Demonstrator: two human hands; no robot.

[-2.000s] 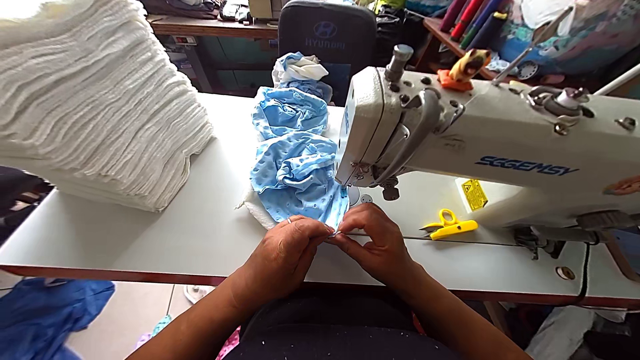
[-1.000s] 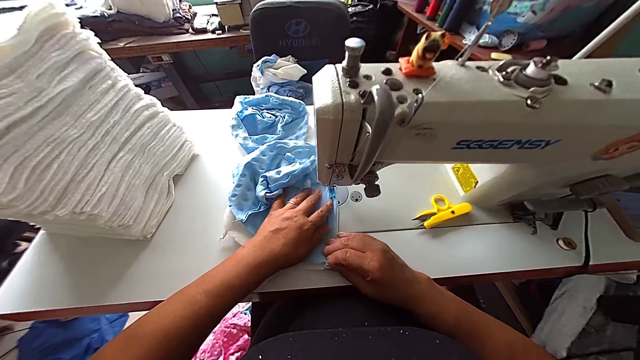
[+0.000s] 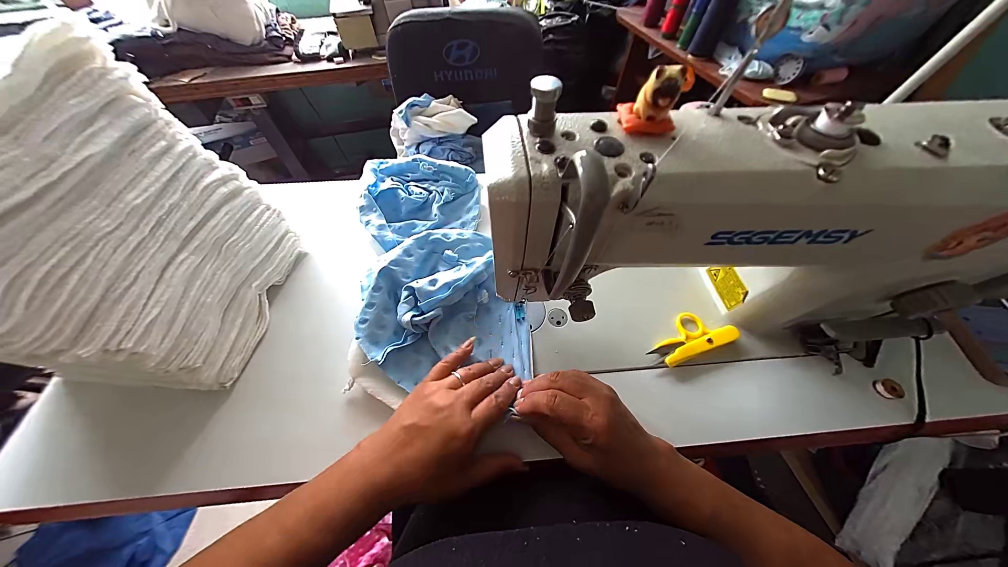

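Observation:
Light blue patterned fabric [image 3: 465, 315] lies bunched on the table, its right edge running under the presser foot [image 3: 520, 312] of a white sewing machine [image 3: 756, 189]. My left hand [image 3: 453, 425] rests on the near part of the cloth, fingers spread, a ring on one finger. Close beside it, my right hand [image 3: 583, 417] pinches the near end of the fabric edge between thumb and fingers. The fingertips of both hands nearly meet there. A white layer shows under the blue cloth at its near left.
A tall stack of folded white cloth [image 3: 157, 236] stands at the left. Yellow thread snips [image 3: 701, 343] lie right of the needle area, and a bobbin [image 3: 889, 388] is near the table's front edge. Behind the table is a chair [image 3: 465, 59] with fabric piled before it.
My left hand has gone from pinching the near edge beside my right hand to lying flat on the cloth. From one second ago, it has come nearer the right hand's fingertips.

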